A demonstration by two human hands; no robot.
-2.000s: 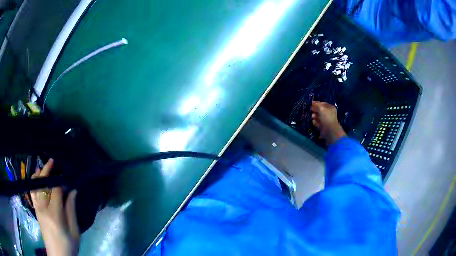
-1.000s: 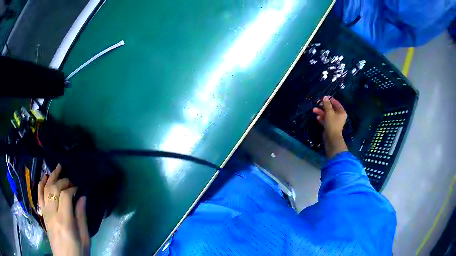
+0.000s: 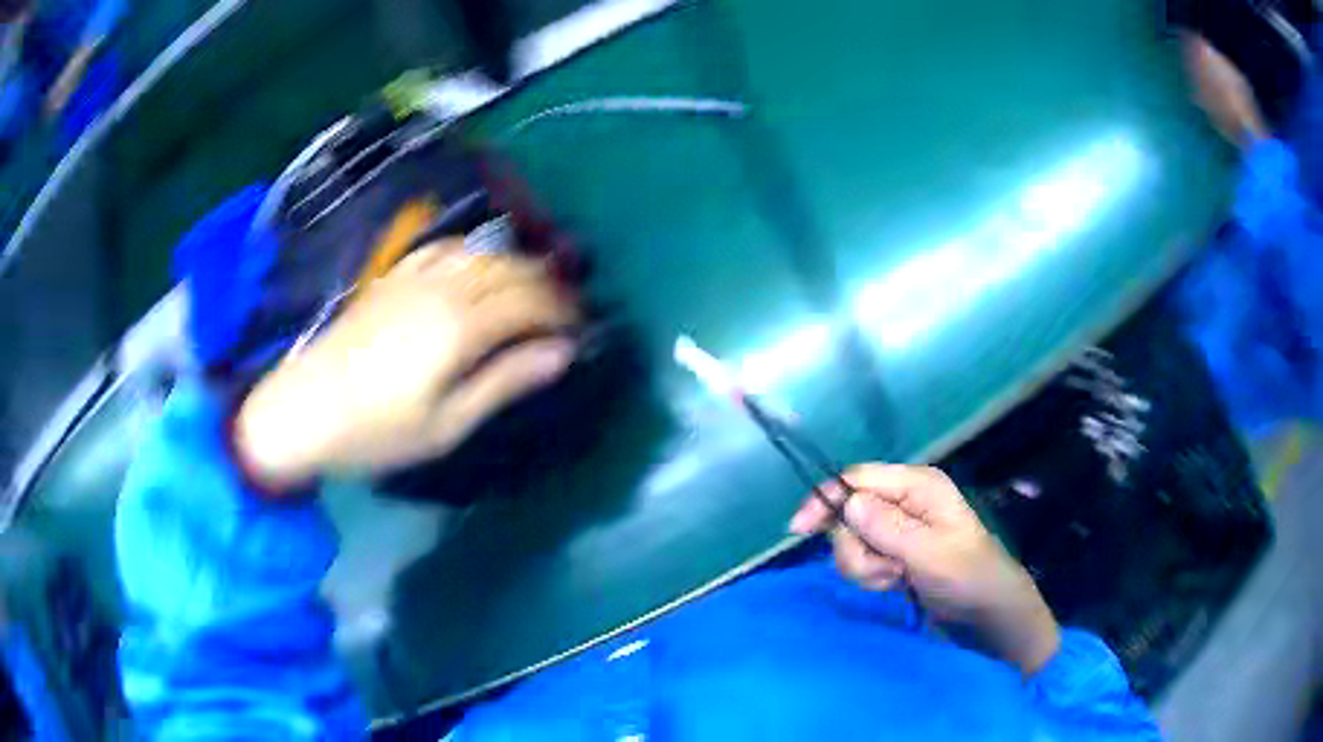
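Note:
My right hand (image 3: 929,544) is shut on a thin dark wire lead (image 3: 788,439) with a small white connector at its far end, held over the bench's near edge. My left hand (image 3: 421,355) lies over the dark device housing (image 3: 508,420) at the left; it is blurred, and whether it grips anything cannot be told. An orange strip, likely the flat flexible cable (image 3: 399,236), shows just beyond the left hand.
The shiny green bench (image 3: 987,116) has a thin pale cable (image 3: 639,106) near the back rail. A black crate (image 3: 1190,507) with small white pieces (image 3: 1111,413) stands below at right. Another person's hand (image 3: 1223,90) and blue sleeve are at the upper right. A blue bin (image 3: 229,276) is at the left.
My right hand has come out of the crate to the bench edge with a wire lead in it. The view has turned left, and the housing appears nearer the middle.

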